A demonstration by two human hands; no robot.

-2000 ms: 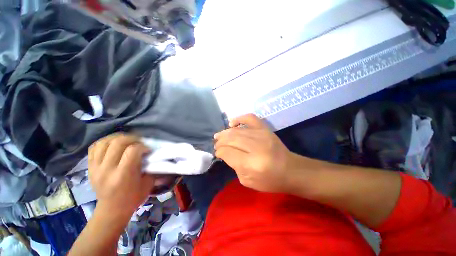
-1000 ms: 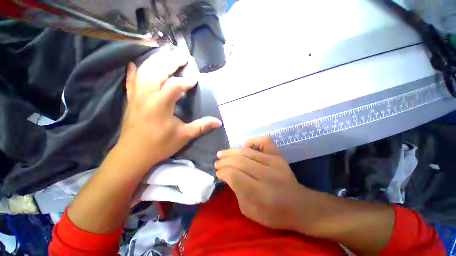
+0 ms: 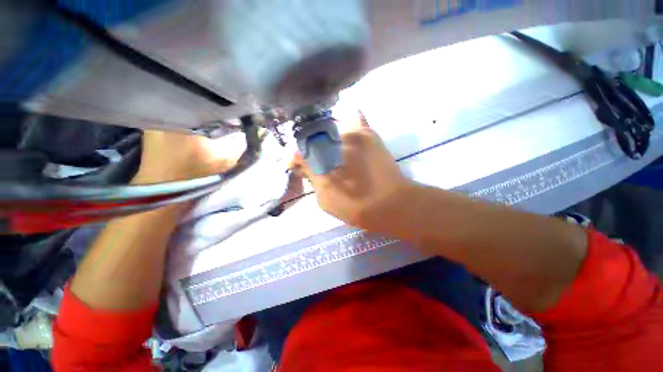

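The sewing machine head [image 3: 182, 65] fills the top left, large and blurred. Its needle area and the dark grey cylindrical attachment [image 3: 320, 145] sit at the centre. My left hand [image 3: 193, 156] is left of the needle area, on pale and dark fabric, its fingers partly hidden by the machine. My right hand [image 3: 356, 178] is just right of the needle area, partly behind the attachment; its fingertips are hard to see. Light grey fabric [image 3: 218, 218] lies between and below the hands. Dark grey fabric [image 3: 73, 149] lies at the left, partly behind the machine.
A ruler scale [image 3: 283, 272] runs along the front edge of the white table [image 3: 465, 87]. Black scissors [image 3: 621, 109] and a small green tool [image 3: 643, 83] lie at the upper right. Pale and dark fabric pieces [image 3: 512, 327] lie below the table edge.
The view has shifted, with the machine head now larger. My right hand has moved from the table's front edge up beside the needle area. The front ruler is uncovered further left.
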